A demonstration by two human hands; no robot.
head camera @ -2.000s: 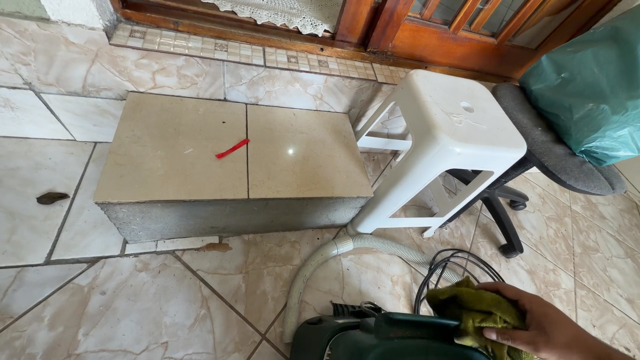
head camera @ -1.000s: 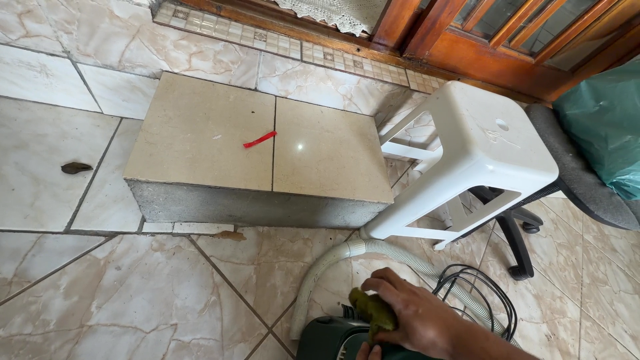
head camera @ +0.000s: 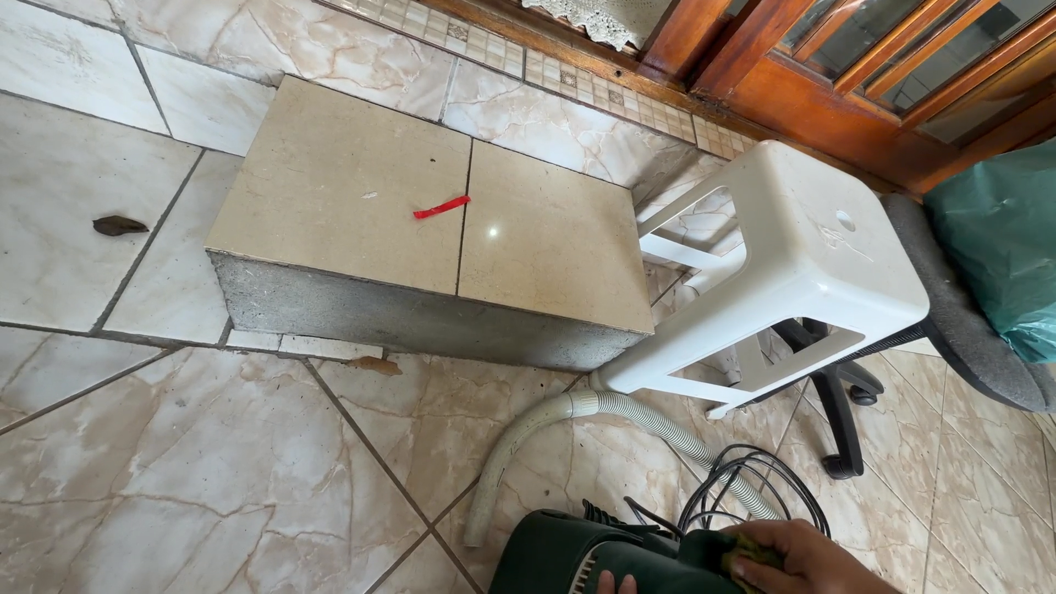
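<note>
At the lower right, my right hand (head camera: 792, 557) grips a crumpled olive-green cloth (head camera: 747, 563) against the dark green body of an appliance (head camera: 549, 549), which looks like a vacuum cleaner. Only some fingertips of my left hand (head camera: 617, 582) show at the bottom edge, resting on the same green body beside its vent slots; the rest of that hand is out of frame. Behind the appliance a pale ribbed hose (head camera: 652, 421) curves over the floor, and a coiled black cable (head camera: 701, 495) lies over part of it.
A tiled concrete step (head camera: 355, 190) bears a red strip (head camera: 441, 207). Right of it are a white plastic stool (head camera: 866, 247), a wheeled chair (head camera: 965, 322) and a green plastic bag (head camera: 1002, 239). A dry leaf (head camera: 120, 225) lies at left. A wooden door (head camera: 825, 99) stands behind.
The right hand and cloth moved left over the green body, then back right and lower. Fingertips of the left hand now rest on the body.
</note>
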